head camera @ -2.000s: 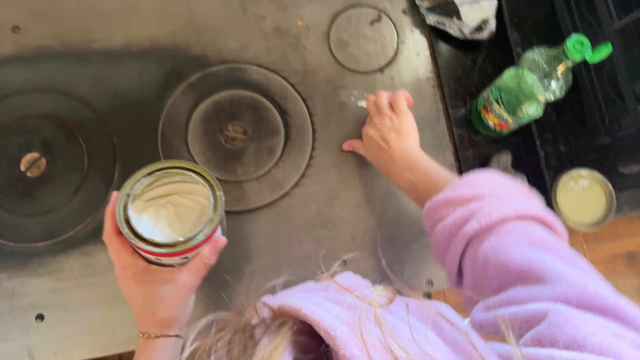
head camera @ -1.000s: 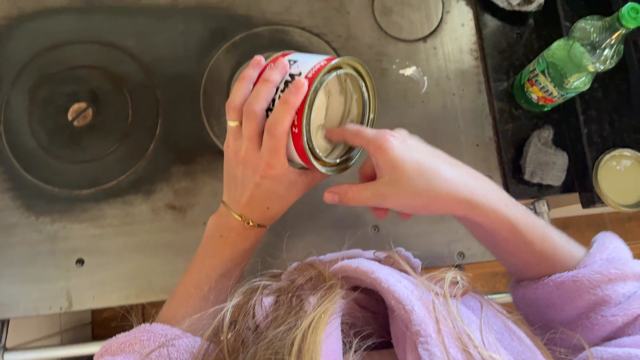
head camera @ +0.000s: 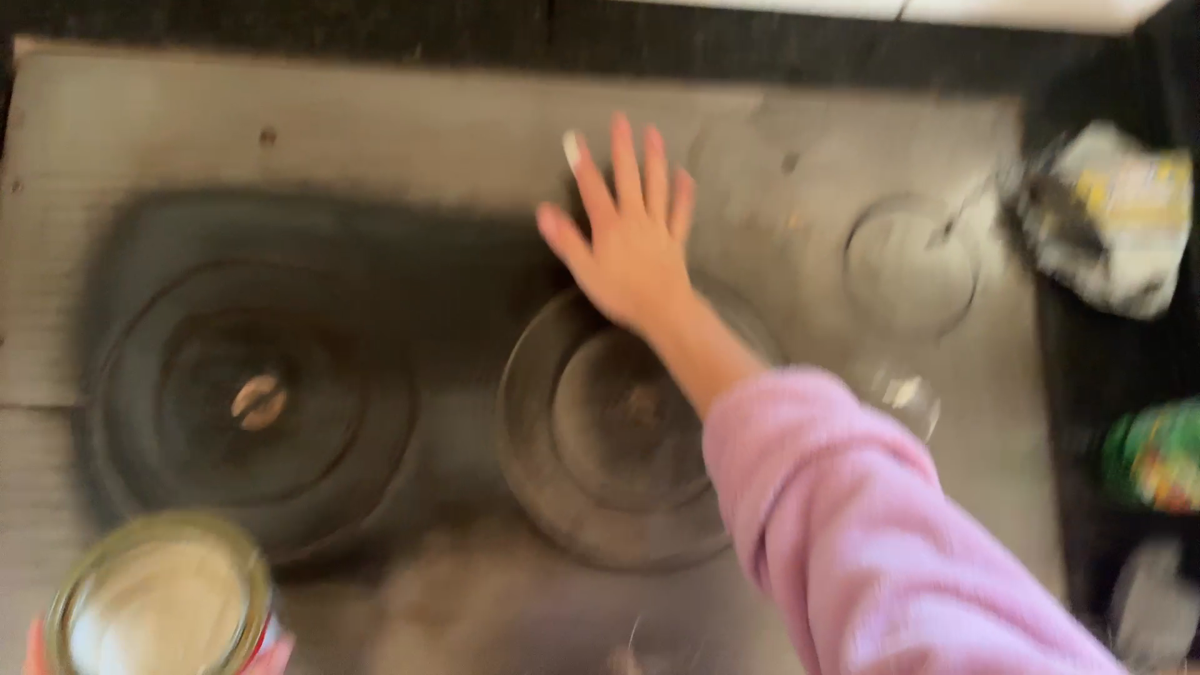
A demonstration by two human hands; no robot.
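My left hand point(head camera: 272, 654), mostly cut off at the bottom left, holds an open metal tin point(head camera: 159, 600) of whitish paste. My right hand point(head camera: 637, 239) is spread over the metal stovetop point(head camera: 450, 122), just above the middle round cooking plate point(head camera: 647, 450); whether it touches the surface cannot be told. White paste point(head camera: 572, 148) sits on the tip of one finger. A smear of white paste point(head camera: 905, 392) lies on the stovetop, right of the middle plate. The view is blurred.
A larger dark round plate point(head camera: 258, 450) is at the left and a small one point(head camera: 909, 267) at the upper right. Along the right edge are a crumpled plastic package point(head camera: 1116, 220), a green bottle point(head camera: 1162, 457) and a grey cloth-like piece point(head camera: 1158, 609).
My right hand has left the tin's mouth and moved up over the stovetop, its fingers now spread. The tin has gone to the lower left in my left hand. The view has shifted.
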